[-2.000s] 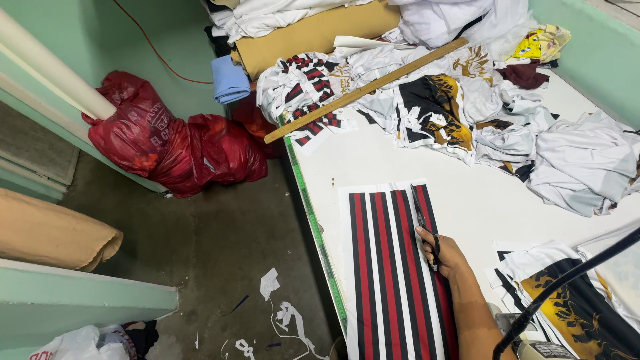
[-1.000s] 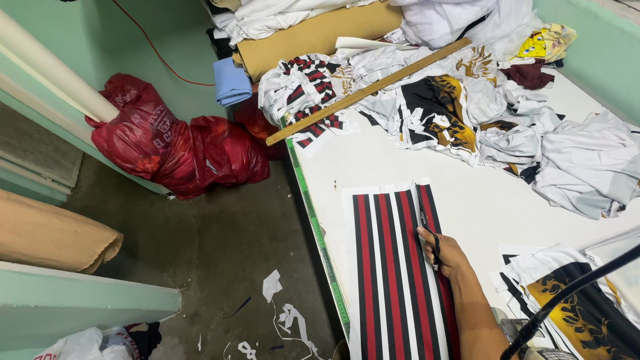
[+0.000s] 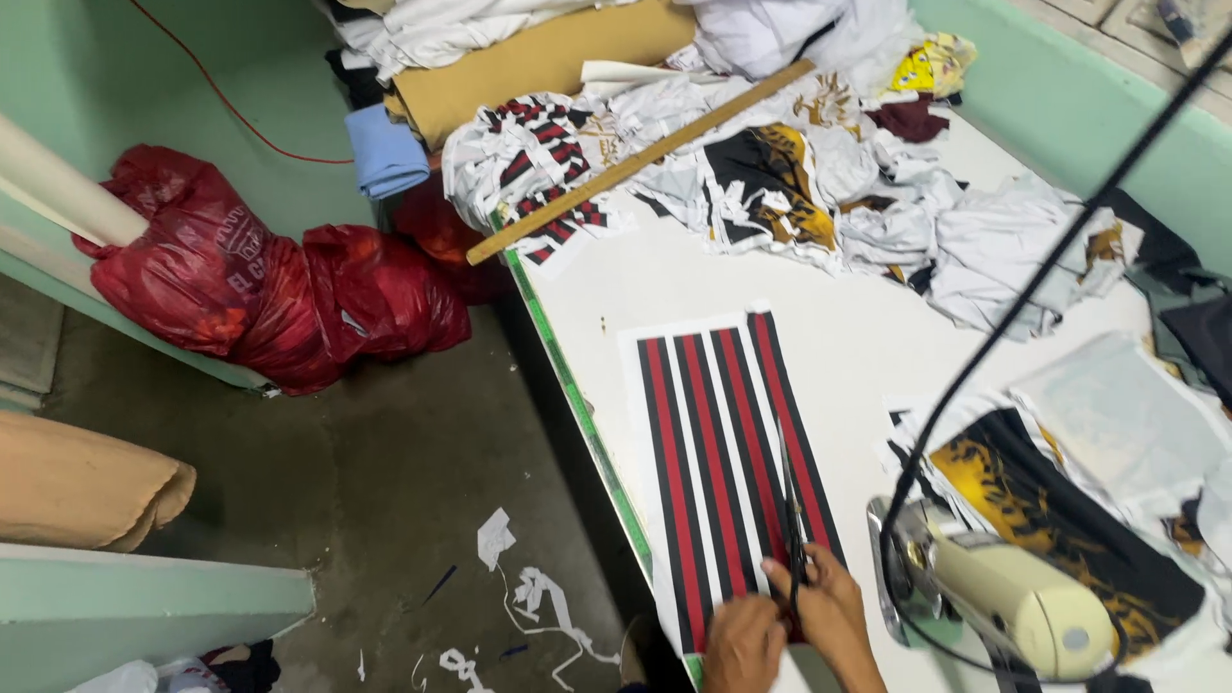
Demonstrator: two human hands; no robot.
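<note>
A sheet of fabric with red, black and white stripes (image 3: pixel 712 481) lies on the white table, its rightmost stripe parted from the others at the far end. Black-handled scissors (image 3: pixel 791 500) lie along that stripe, blades pointing away from me, with my right hand (image 3: pixel 830 606) closed around their handles. My left hand (image 3: pixel 746 640) rests on the near end of the striped fabric, just left of the scissors; its fingers are bent, and whether they pinch the cloth is unclear.
An electric cloth cutter (image 3: pixel 1020 597) with a black cord stands at right beside black-and-gold printed fabric (image 3: pixel 1068 520). A wooden stick (image 3: pixel 635 164) crosses heaped fabric pieces at the back. Red plastic bags (image 3: pixel 260 279) and white scraps (image 3: pixel 549 597) lie on the floor at left.
My right hand and the scissors have moved toward the near end of the striped fabric. My left hand has come into view. The view has shifted, showing the cutter more fully.
</note>
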